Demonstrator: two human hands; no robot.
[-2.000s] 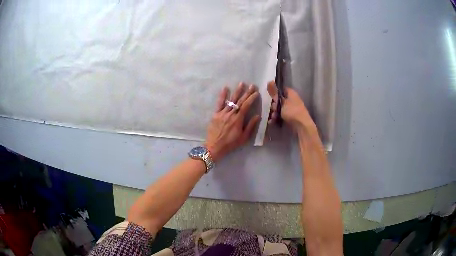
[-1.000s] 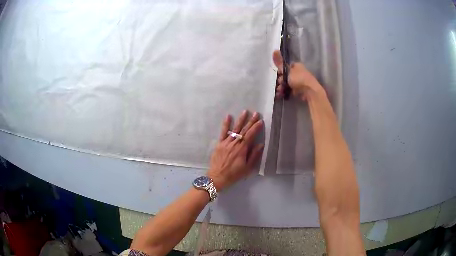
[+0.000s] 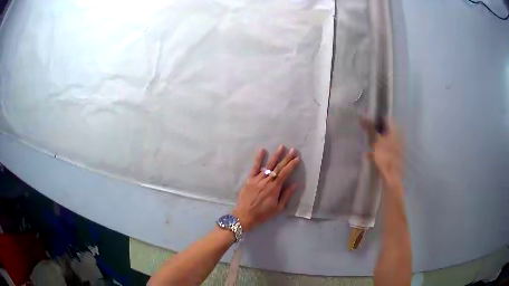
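Note:
Off-white fabric (image 3: 184, 100) covers the left and middle of the table, with a straight cut edge on its right. My left hand (image 3: 268, 187) lies flat on it near the lower right corner, fingers spread, with a small whitish ring-like thing at the fingers. My right hand (image 3: 386, 148) is motion-blurred over the fabric roll (image 3: 381, 61) at the right. A dark blurred thing between its fingers looks like the shears (image 3: 381, 125); their blades cannot be made out. Greyer fabric (image 3: 349, 134) lies between the cut edge and the roll.
A brown core end (image 3: 356, 238) sticks out of the roll's near end. The pale blue table (image 3: 452, 145) extends to the right, with a dark cord (image 3: 491, 10) at the top right. Below its curved near edge are a yellowish board (image 3: 150, 257) and a red thing (image 3: 17, 254) at lower left.
My right hand has left the cut line and moved right and nearer to me, onto the roll. The gap at the cut has closed at the top. My left hand stays on the fabric.

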